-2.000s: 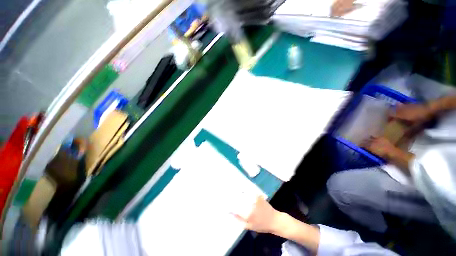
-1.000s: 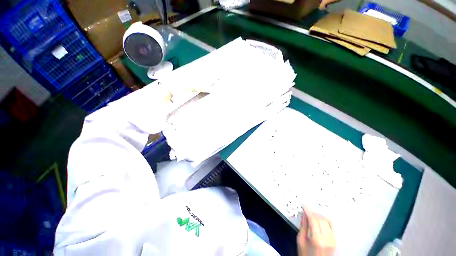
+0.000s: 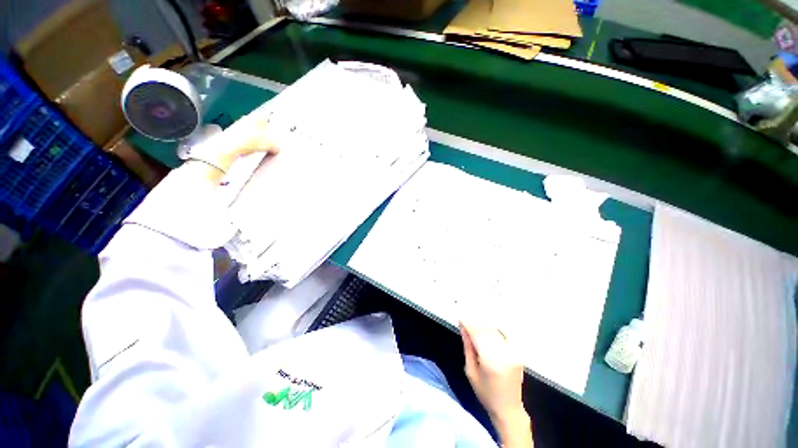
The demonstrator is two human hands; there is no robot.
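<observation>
The light board (image 3: 494,271) lies on the green mat (image 3: 468,164), with small dark specks on it. My right hand (image 3: 493,359) is at its near edge, thumb and fingers turned down; whether it grips anything is unclear. A tall, uneven stack of white sheets (image 3: 337,157) stands left of the board. My left hand (image 3: 249,147) lies on the stack's left upper side; whether its fingers hold a sheet is unclear. A crumpled white wad (image 3: 573,194) sits at the board's upper right. A small whitish bottle (image 3: 625,346) stands to the right of the board.
Ridged white sheets (image 3: 713,328) lie at the right. A round white fan (image 3: 163,103) stands at the upper left, with blue crates (image 3: 66,166) beyond. Brown cardboard (image 3: 516,24) and a black object (image 3: 682,54) lie on the back ledge. A dark crate (image 3: 341,302) is below the bench edge.
The view has turned right, bringing the ridged sheets and bottle further in. My left hand shows more clearly on the stack. The small white bits beside my right hand no longer show.
</observation>
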